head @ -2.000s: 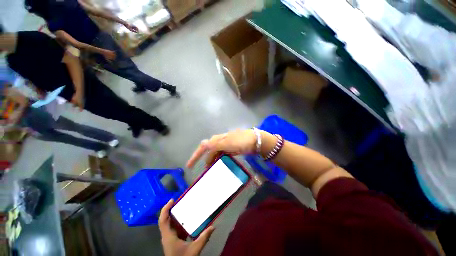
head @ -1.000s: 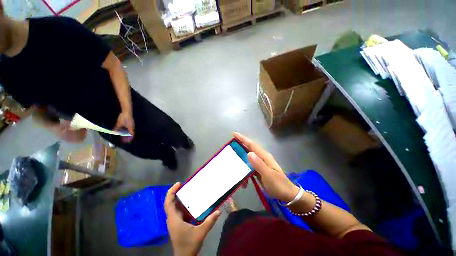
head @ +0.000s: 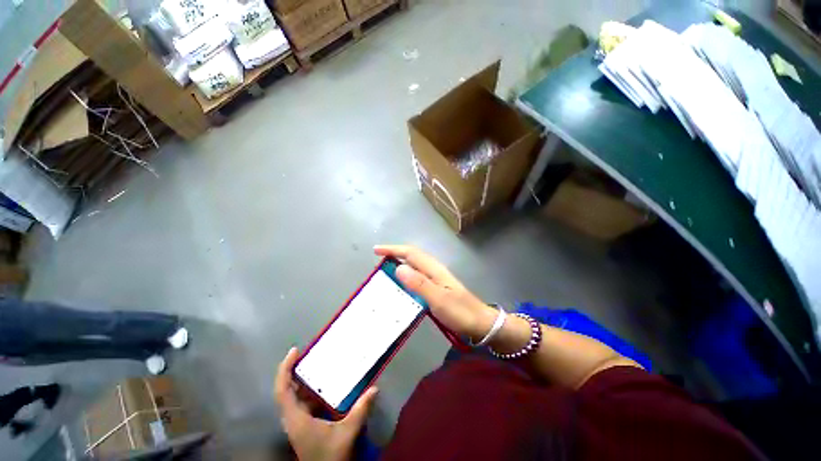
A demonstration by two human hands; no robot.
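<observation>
A smartphone [head: 360, 340] with a red case edge and a lit, mostly white screen is held sideways and tilted in front of me. My left hand [head: 320, 428] grips its lower left end, with fingers and thumb on the two long edges. My right hand [head: 441, 295] holds its upper right end, the thumb over the teal strip of the screen. A white band and a beaded bracelet are on my right wrist. A red strap hangs beside the phone near my right hand.
An open carton [head: 468, 171] stands by the green bench [head: 630, 162], which bears fanned white packets [head: 720, 117]. A blue stool [head: 576, 333] is partly behind my right arm. A tied carton [head: 135, 416] is lower left. A person's legs [head: 90, 331] are at left. White bags [head: 216, 67] lie on a pallet.
The person in black has left the view, and another person's legs show at left. The open carton and bench have shifted left in view. The phone stays in both hands, slightly lower left.
</observation>
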